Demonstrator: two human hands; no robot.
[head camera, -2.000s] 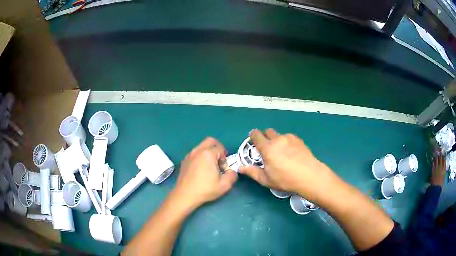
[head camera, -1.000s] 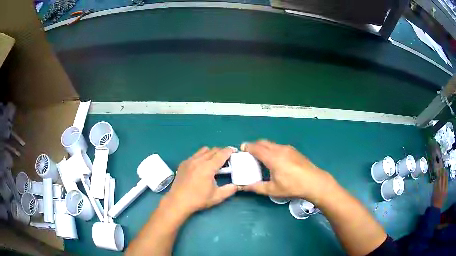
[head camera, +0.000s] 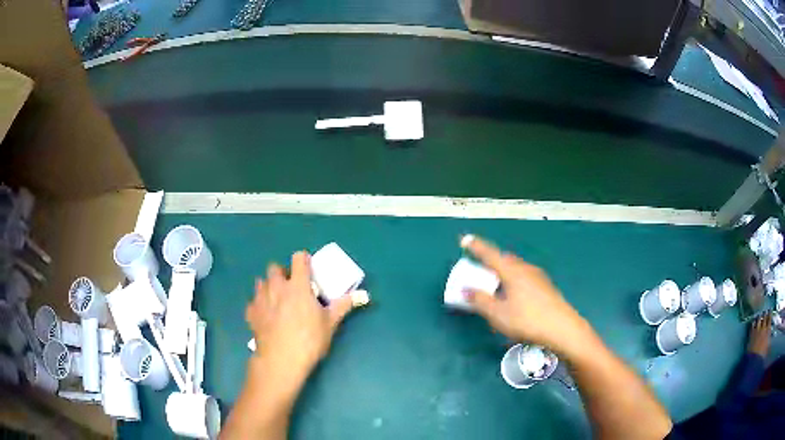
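Note:
My left hand (head camera: 297, 309) is on a white plastic housing (head camera: 336, 271); the barrel shows past my fingers and the handle is mostly hidden under the hand. My right hand (head camera: 516, 296) holds a small white motor unit (head camera: 470, 284) between thumb and fingers, a little right of the housing and apart from it. Another motor unit (head camera: 527, 365) stands on the green bench below my right hand, with thin wires beside it. An assembled unit (head camera: 403, 120) lies on the dark green belt, its handle pointing left.
Several housings (head camera: 188, 251) lie in a pile at the left by the open carton (head camera: 95, 206). Several motor units (head camera: 660, 302) stand at the right. A pale edge strip (head camera: 413, 205) borders the belt (head camera: 258, 155). A neighbour's hand (head camera: 759, 333) is at the far right.
The assembled unit now lies on the belt. My hands have moved apart: the left onto the housing that lay at left, the right onto a motor unit from the bench.

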